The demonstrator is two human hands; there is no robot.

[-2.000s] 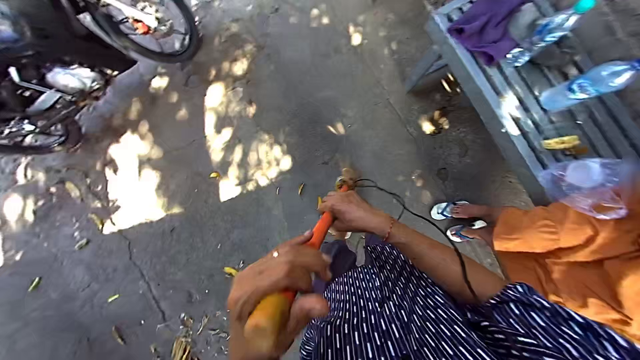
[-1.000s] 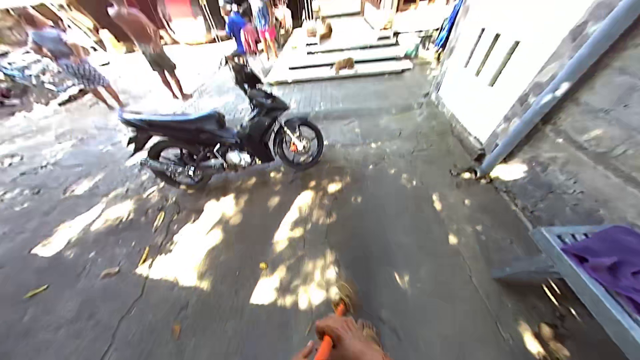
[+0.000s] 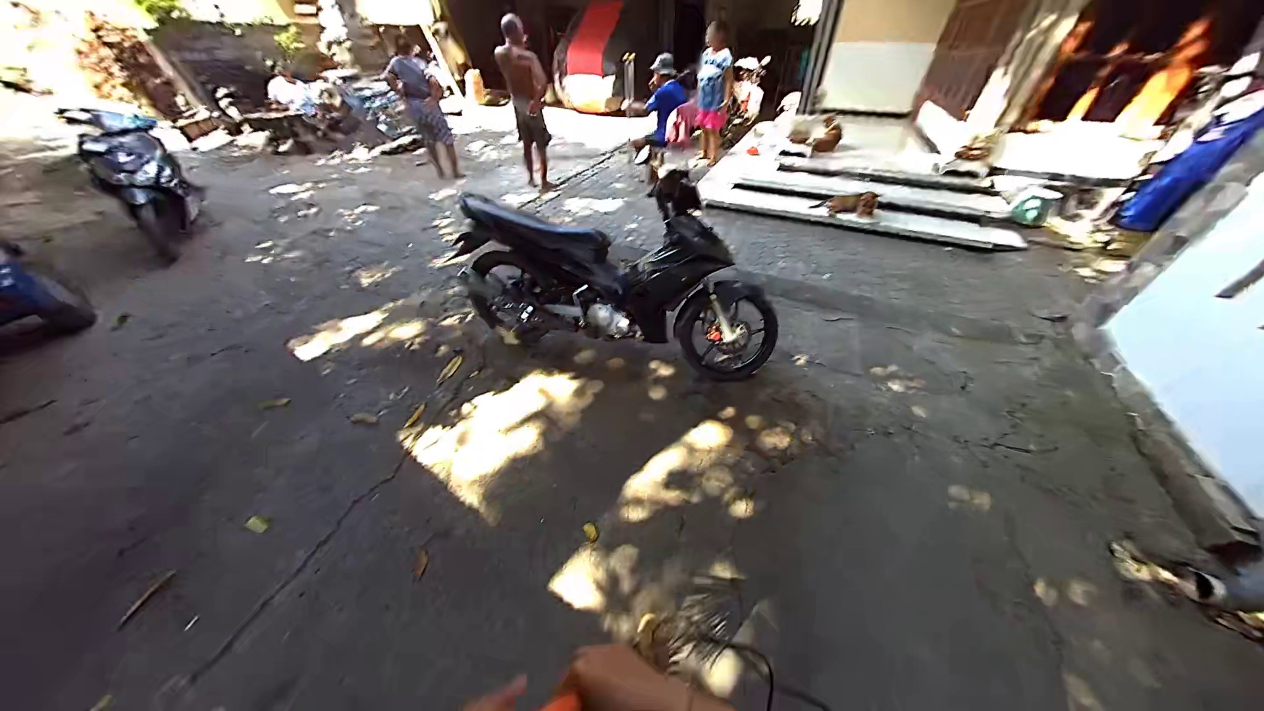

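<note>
At the bottom edge, one of my hands, which looks like my right hand (image 3: 632, 679), is closed around an orange handle (image 3: 561, 701). Just beyond it lies a blurred, light-brown end of the tool (image 3: 647, 637), with thin strands near it. A thin black cord (image 3: 765, 671) curves to the right of the hand. Of my left hand (image 3: 502, 694), only a fingertip shows beside the orange handle; the rest is cut off by the frame, so its grip cannot be seen.
A black motorcycle (image 3: 617, 272) stands ahead on paved ground, with a scooter (image 3: 138, 178) at the left. Several people stand or sit beyond. Low steps (image 3: 869, 202) with dogs are at the back right; a pale wall (image 3: 1205, 336) borders the right.
The view has tilted up from my lap to the yard. Both hands showed on the orange handle two seconds ago; now they are mostly below the frame. The bench with bottles is out of view.
</note>
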